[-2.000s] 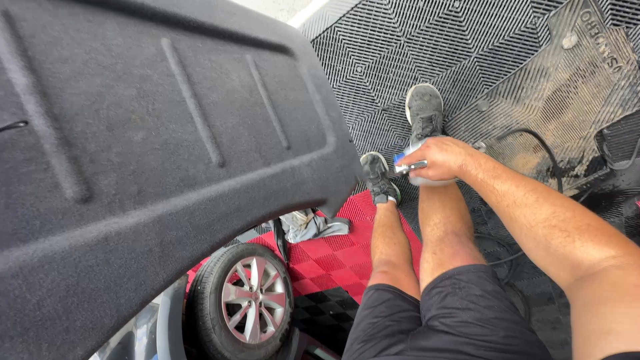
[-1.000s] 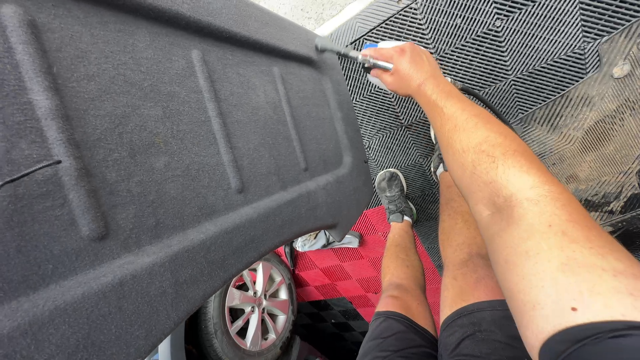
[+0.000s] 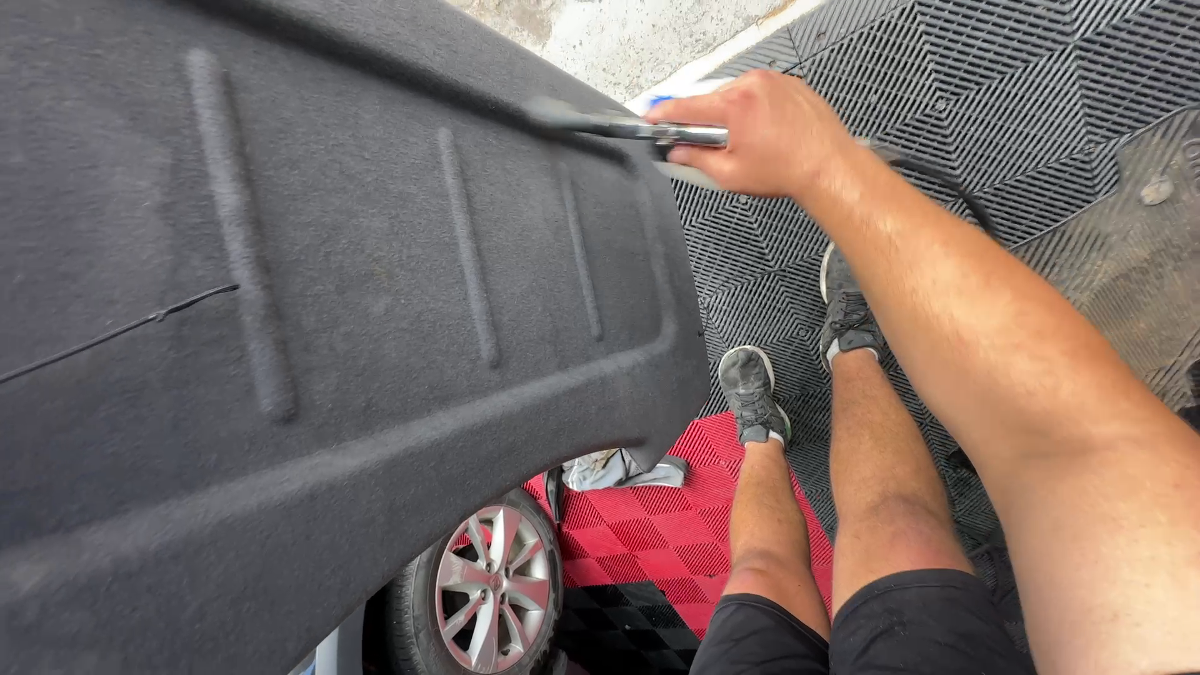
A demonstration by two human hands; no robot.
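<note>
My right hand (image 3: 773,136) reaches in from the right, closed around a metal air cleaning gun (image 3: 689,133) with a white and blue part beside the grip. The gun's blurred nozzle points left, over the top edge of a large dark grey carpeted panel (image 3: 375,234); whether it touches the panel I cannot tell. Raised ribs run across the panel, and a thin black cord (image 3: 159,316) lies on its left part. A black hose (image 3: 947,183) shows behind my forearm. My left hand is out of view.
Below the panel stands a car wheel with a silver alloy rim (image 3: 494,591). Grey cloths (image 3: 623,469) lie on red floor tiles (image 3: 656,534). A dirty clear floor mat (image 3: 1125,244) rests on black grid tiles at right. My shoes are on the tiles beside the panel.
My right hand has moved with the gun from near my shoes up to the panel's top edge. The nozzle is now farther left along that edge. The view has shifted.
</note>
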